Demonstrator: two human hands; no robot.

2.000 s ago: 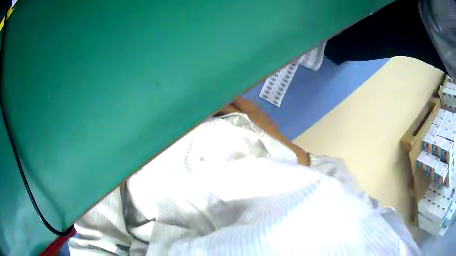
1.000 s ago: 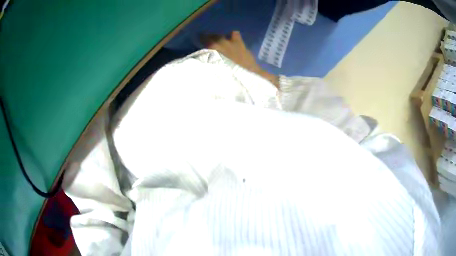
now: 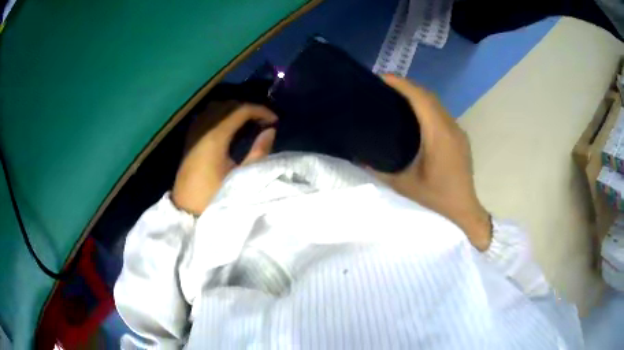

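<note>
A black object [image 3: 349, 102] with a rounded right end is in front of my smock, just past the bench edge; I cannot tell what it is. A small bright spot shows at its left side. My right hand [image 3: 441, 147] is wrapped around its right end and holds it. My left hand [image 3: 219, 147] is at its left, with thumb and forefinger curled close together against dark material. Shadow hides whether the left fingers grip anything.
The green bench top [image 3: 109, 75] curves along the left, with a black cable [image 3: 20, 219] on it. Label strips [image 3: 417, 31] lie beyond the black object. A red thing [image 3: 79, 294] is at lower left. Boxes [image 3: 614, 147] stand in a carton at right. Dark fabric shows at top right.
The black object has come into view, held in my right hand, which was bare before. My left hand has come into view beside it. The bench edge has shifted left since the earliest frame.
</note>
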